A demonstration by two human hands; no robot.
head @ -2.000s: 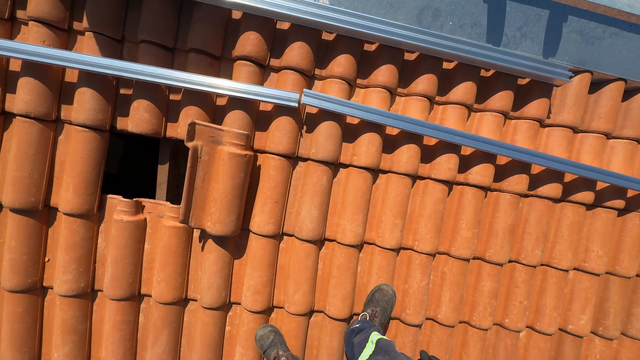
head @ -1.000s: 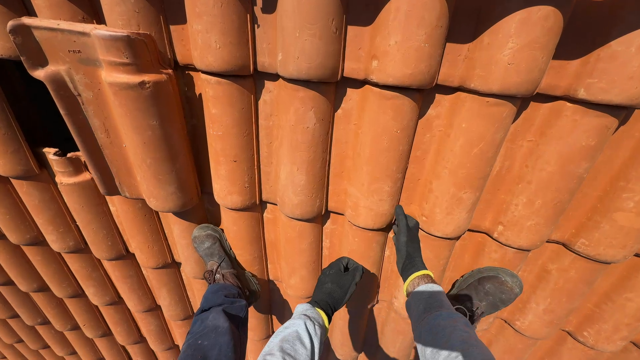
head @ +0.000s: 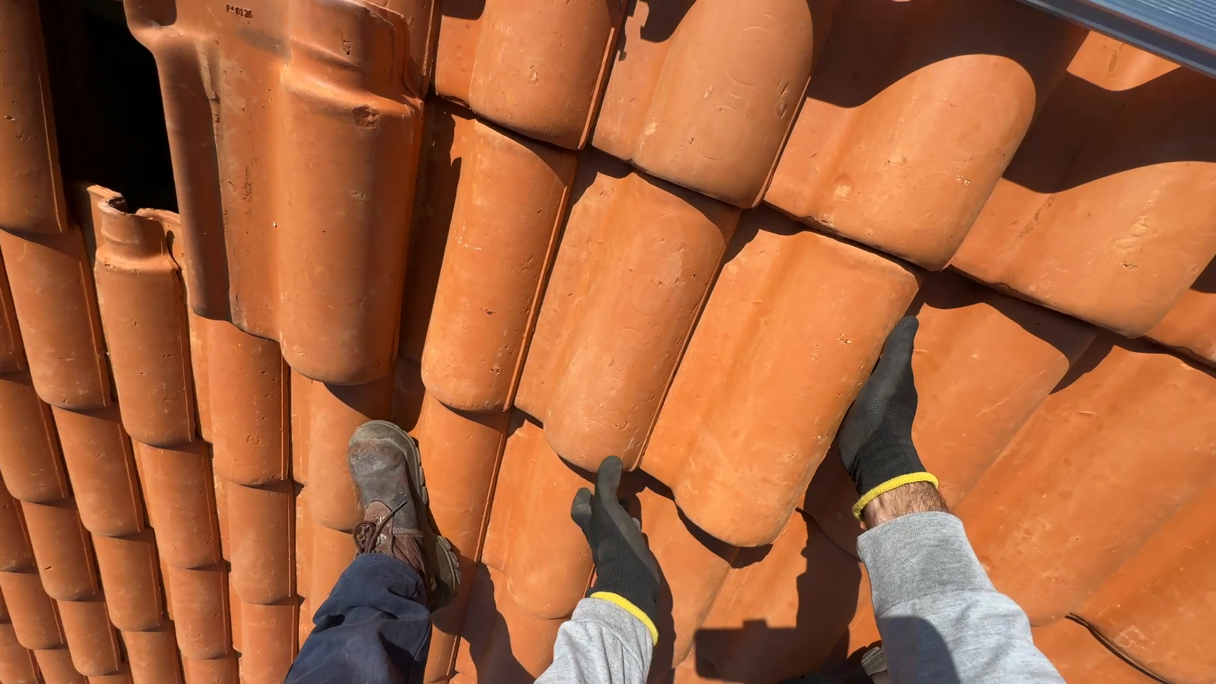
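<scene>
My left hand [head: 617, 537], in a black glove with a yellow cuff, reaches up with its fingertips at the lower end of a clay roof tile [head: 632, 323]. To its right, my right hand [head: 879, 408], gloved alike, lies along the right edge of the neighbouring clay tile [head: 784, 380], whose lower end looks slightly raised and casts a shadow. The fingers of the right hand are extended; whether they grip the edge cannot be told. Some left fingertips may be tucked under the tile.
A loose clay tile [head: 347, 209] lies on top of the others at the upper left, beside a dark opening [head: 128, 104] in the roof. My left boot [head: 394, 494] stands on the tiles. A metal rail [head: 1140, 24] crosses the upper right corner.
Two seconds ago the view was from much higher up. Since one second ago my right hand has moved to the side edge of a tile, and the fingers of my left hand have straightened towards a tile's lower end.
</scene>
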